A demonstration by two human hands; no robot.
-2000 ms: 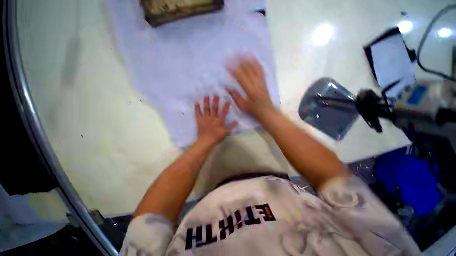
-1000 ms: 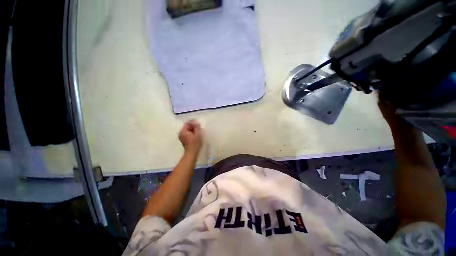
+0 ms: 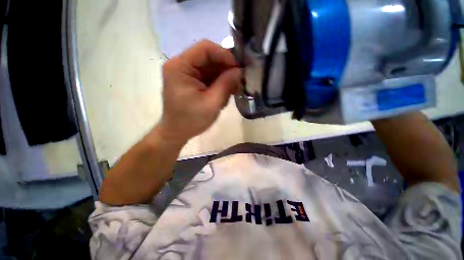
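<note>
The cutting machine [image 3: 325, 56], with a blue and silver motor body, fills the upper middle and right. Part of its grey base plate [image 3: 250, 107] shows below its front edge, over the table. My left hand [image 3: 196, 94] is at the machine's left side, thumb and forefinger pinched on a narrow part there. My right forearm reaches up from the lower right behind the motor, which hides my right hand. The pale lilac paper marker [image 3: 188, 25] lies left of the machine, partly covered by it and my left hand.
The cream table [image 3: 117, 86] has a metal rail [image 3: 77, 101] along its left side, with dark fabric [image 3: 38, 76] beyond. White scraps [image 3: 369, 167] lie on the dark floor below the table's front edge. A dark object's edge shows at the top, above the paper.
The machine has moved left, over the right part of the paper, and looms larger. My left hand has risen from the table's front to the machine. My right forearm remains behind the machine.
</note>
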